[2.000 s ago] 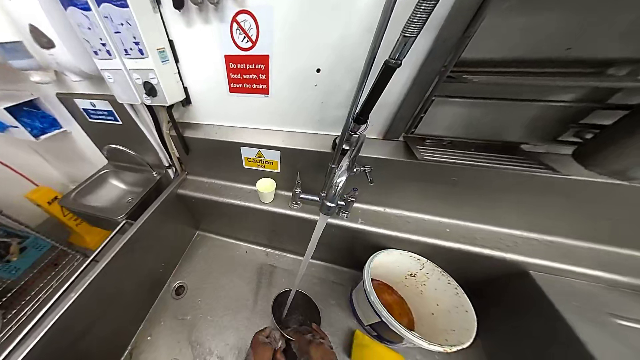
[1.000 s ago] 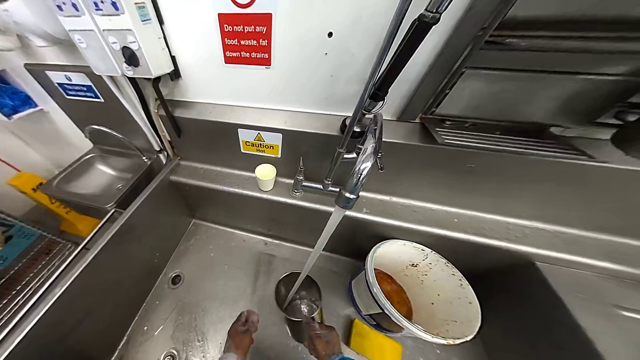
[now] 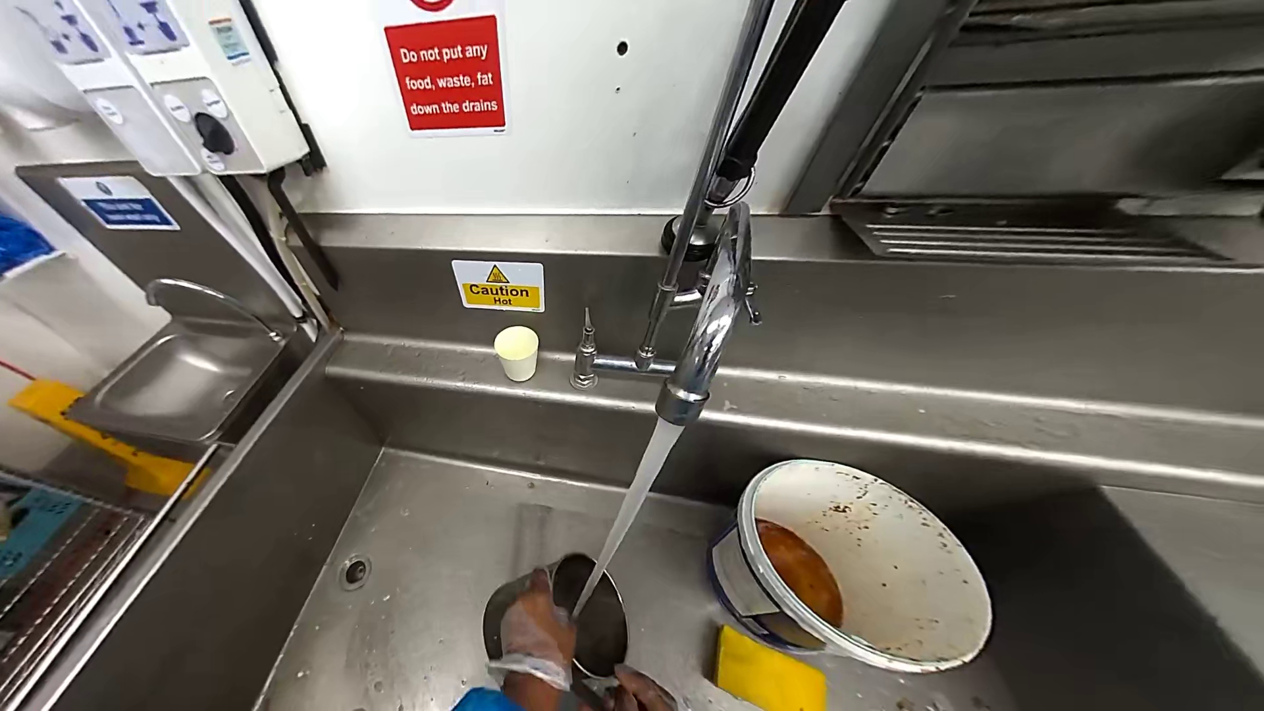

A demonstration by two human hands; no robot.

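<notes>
Water runs from the chrome faucet point(image 3: 683, 397) into a round steel container point(image 3: 607, 642) tilted on its side low in the steel sink point(image 3: 425, 513). My left hand point(image 3: 538, 632), in a clear disposable glove, lies against the container's outer wall, over its left side. At the bottom edge my right hand point(image 3: 637, 691) grips the container by its lower part; much of this hand is out of view. A yellow sponge or cloth point(image 3: 770, 671) lies to the right. Beyond it a white plastic bucket point(image 3: 889, 563) leans over, with orange-brown liquid inside.
A pale yellow cup point(image 3: 516, 354) stands on the ledge left of the faucet. Beside the big sink at the left are a small hand basin point(image 3: 188, 380) and a yellow plastic item point(image 3: 109, 439). A dispenser unit point(image 3: 217, 118) hangs on the wall. The drain hole point(image 3: 355, 572) is at left.
A second ago my left hand was apart from the upright container; now it is against its outside. The container has been tipped over to the side under the stream.
</notes>
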